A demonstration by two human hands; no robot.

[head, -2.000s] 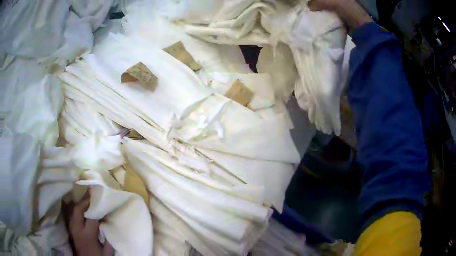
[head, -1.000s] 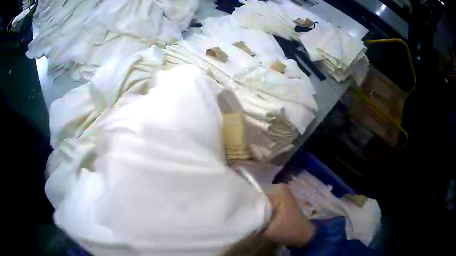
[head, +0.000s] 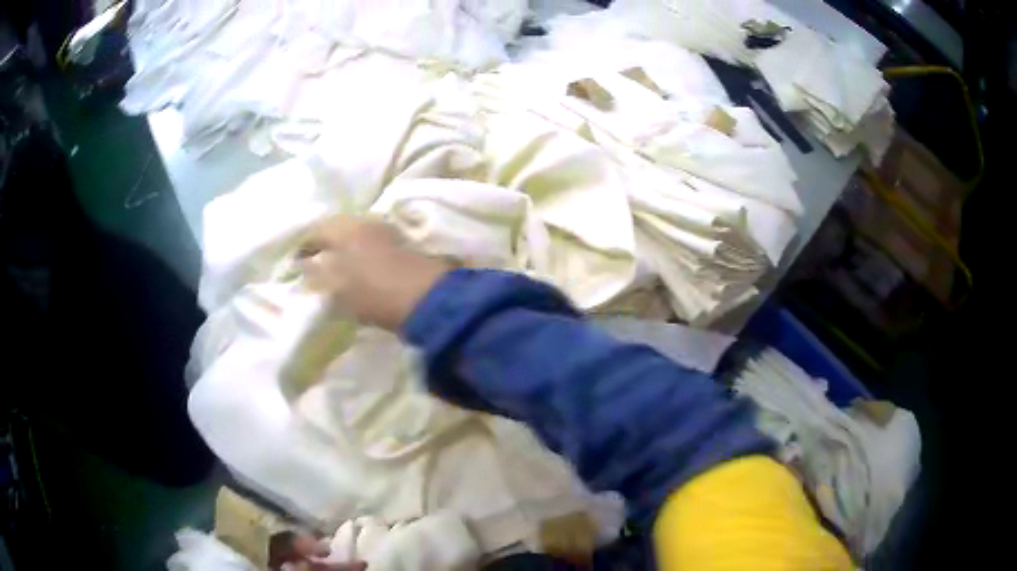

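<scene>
White to cream fabric pieces (head: 580,212) lie loose and rumpled on the table in front of me. My right hand (head: 362,268) reaches across from the lower right. It is slightly blurred, and its curled fingers grip the cloth at the left of the heap. My left hand (head: 318,554) shows only in part at the bottom edge, against the cloth and beside a tan paper piece (head: 243,524). Its grip cannot be made out.
Tan tickets (head: 591,94) lie on fabric stacks at the back. Another stack (head: 831,95) lies near the table's right corner. A blue bin (head: 809,351) with cloth is at the lower right. A trolley with yellow rails (head: 968,123) stands beyond the table.
My right hand has moved left and up over the heap from the lower right. The large raised white piece now lies lower and crumpled. My left hand shows at the bottom edge.
</scene>
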